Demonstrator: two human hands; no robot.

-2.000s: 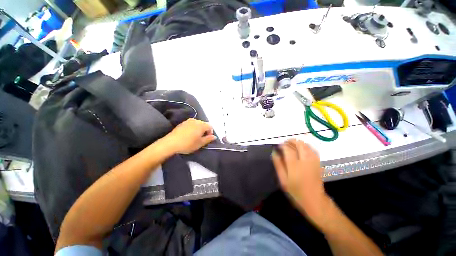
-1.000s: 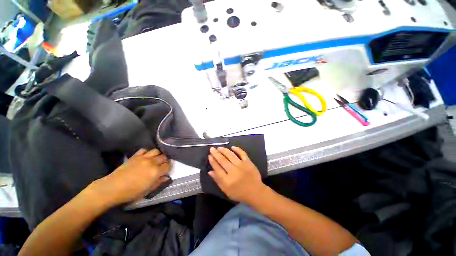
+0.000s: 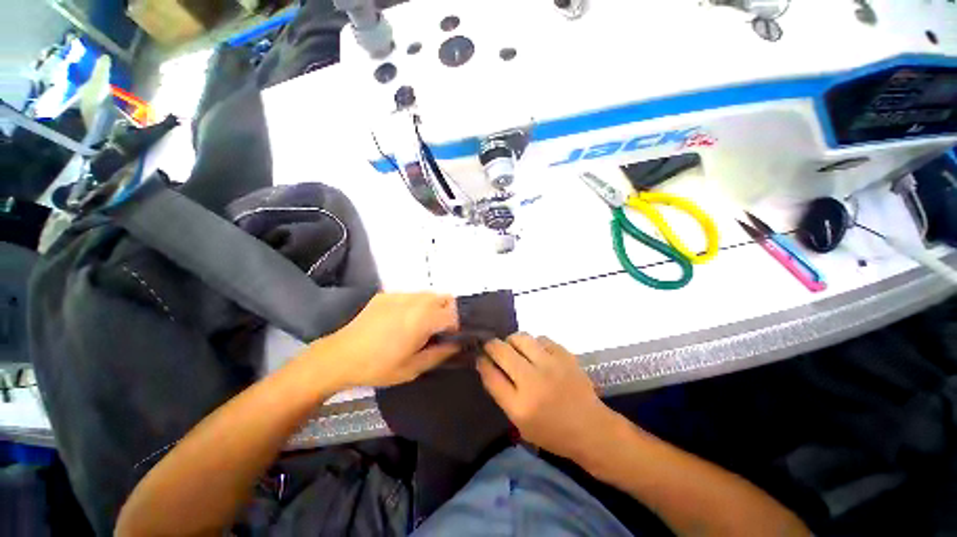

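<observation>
The dark garment [image 3: 94, 304] lies heaped on the left of the white table, with pale topstitching lines and a long dark waistband strip [image 3: 226, 252] across it. A dark cloth end [image 3: 446, 404] hangs over the table's front edge in front of me. My left hand [image 3: 394, 336] pinches its cloth edge from the left. My right hand [image 3: 535, 388] holds the same edge from the right, fingertips close to the left hand's. The exact fold between the fingers is hidden.
The white JACK sewing machine [image 3: 672, 105] stands behind, its needle area [image 3: 462, 215] above my hands. Green-and-yellow scissors [image 3: 656, 231], a small pink-and-blue tool [image 3: 782, 252] and a round black object [image 3: 824, 223] lie right. A measuring strip [image 3: 693, 362] runs along the front edge.
My left hand has moved right and up from the table edge to the cloth end. My right hand has gone from lying flat to gripping its edge. The pale-stitched edge is now covered there.
</observation>
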